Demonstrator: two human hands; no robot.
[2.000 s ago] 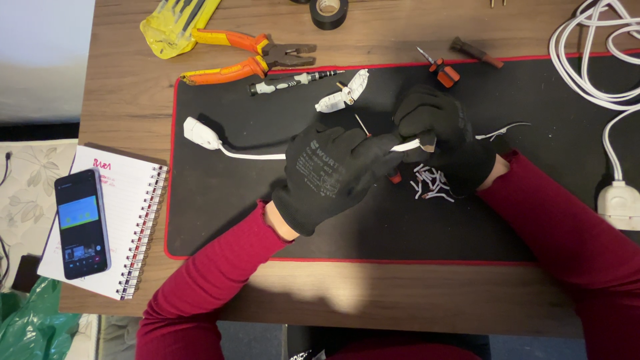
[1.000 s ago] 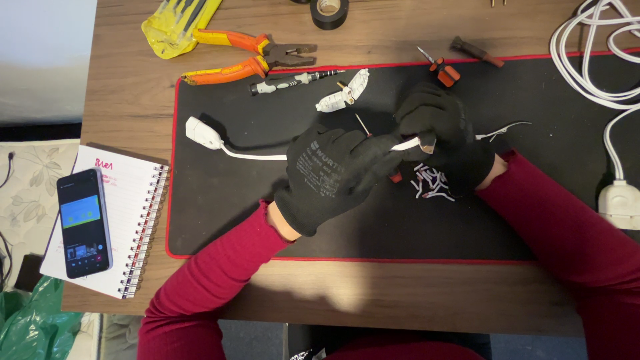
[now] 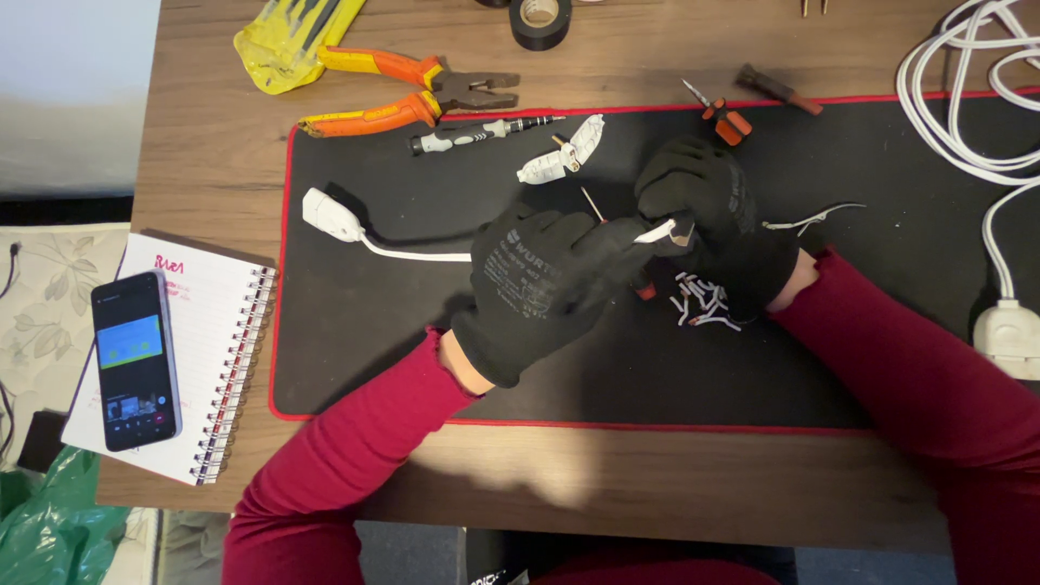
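My left hand, in a black Würth work glove, is closed on a white electrical cable. A white connector on that cable lies to its left on the black mat. The cable's other end shows between both hands. My right hand, gloved alike, is closed around a small tool with a metal blade that touches the cable end; its kind is hidden by the fingers. Below the right hand lie several short wire scraps. A screwdriver is partly hidden beneath the hands. An opened white plug housing lies above them.
Combination pliers, a precision screwdriver and black tape lie behind. A red screwdriver and a dark-handled tool lie behind right. Coiled white cable is at right. A phone rests on a spiral notebook at left.
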